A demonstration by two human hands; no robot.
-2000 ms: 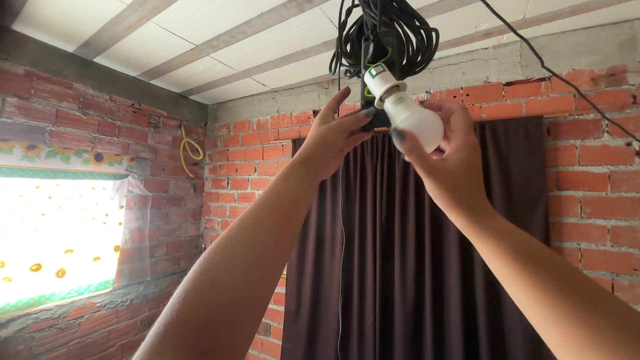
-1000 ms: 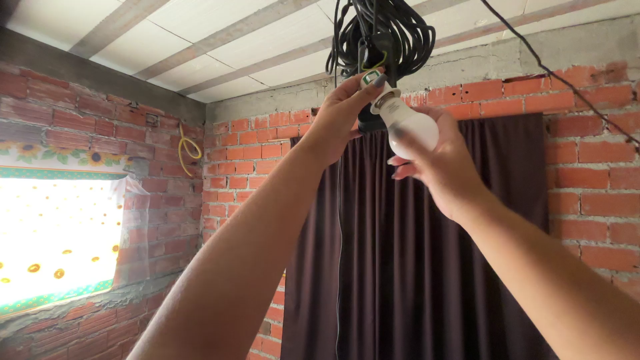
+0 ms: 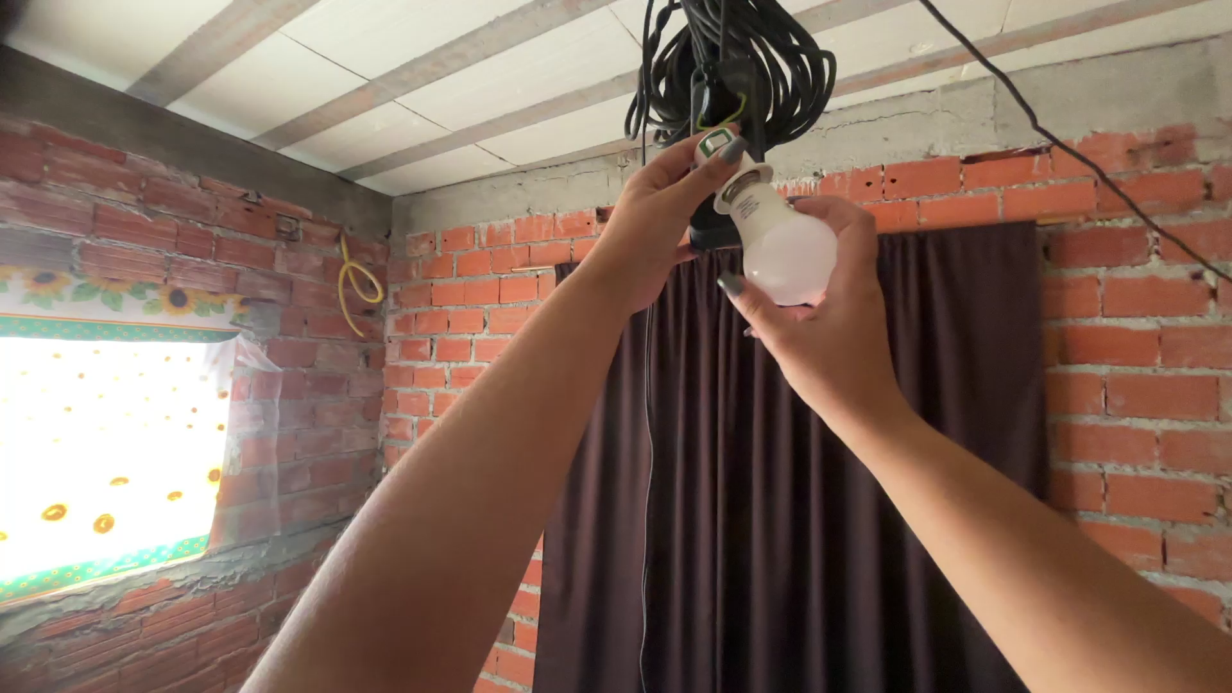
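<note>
A white light bulb (image 3: 789,252) points down and to the right, its screw end at the rim of a white lamp socket (image 3: 743,183). A little of the metal thread shows between bulb and rim. My left hand (image 3: 664,207) grips the socket's upper part, the thumb lying across it. Around the round part of the bulb my right hand (image 3: 828,298) is curved, thumb below and fingers at the far side. Yellow-green wire runs above the socket to a coiled bundle of black cable (image 3: 760,77). Part of a black object shows behind the left hand.
A dark curtain (image 3: 789,481) hangs on the brick wall behind the hands. One thin cord drops in front of it. At left is a window covered with sunflower-print cloth (image 3: 115,433); a yellow cable loop (image 3: 358,284) hangs near the corner. Another black cable (image 3: 1068,144) crosses at upper right.
Two seconds ago my left hand was open beside the socket; it has since closed on it. My right hand has shifted its fingers around the bulb.
</note>
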